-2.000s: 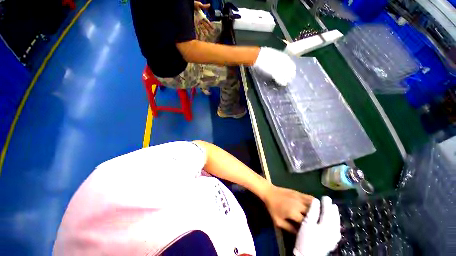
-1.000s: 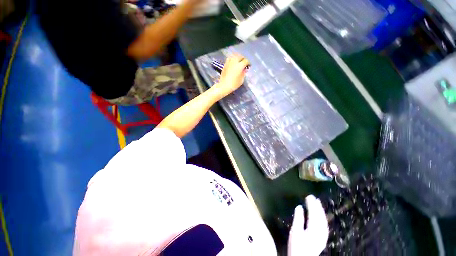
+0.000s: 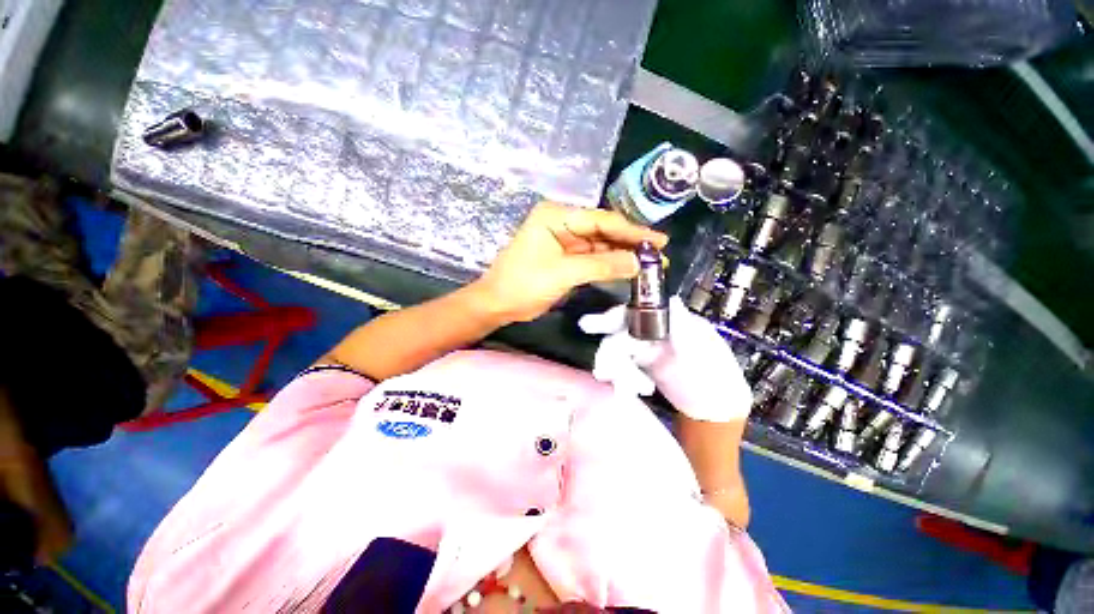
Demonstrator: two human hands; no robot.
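Observation:
A dark, shiny stepped metal cylindrical part [image 3: 649, 294] is upright in the picture between my two hands. My bare left hand [image 3: 561, 258] pinches its narrow upper end between thumb and fingers. My right hand [image 3: 681, 360], in a white glove, holds its wider lower end. Another metal part [image 3: 175, 128] lies on the wrapped tray stack [image 3: 396, 108] at the left, its dark open end showing. At the right, a clear blister tray [image 3: 828, 381] holds rows of dark and silvery cylinders.
A pale bottle with a blue label [image 3: 654, 182] and a round silvery lid [image 3: 721, 180] stand between stack and tray. Clear empty trays [image 3: 942, 26] are at the top right. Part of another person [image 3: 60, 384] shows at the left, beside a red stool [image 3: 246, 326].
The view has turned and come closer over the bench. My left hand has moved from the wrapped stack to my gloved right hand, and both now hold a part.

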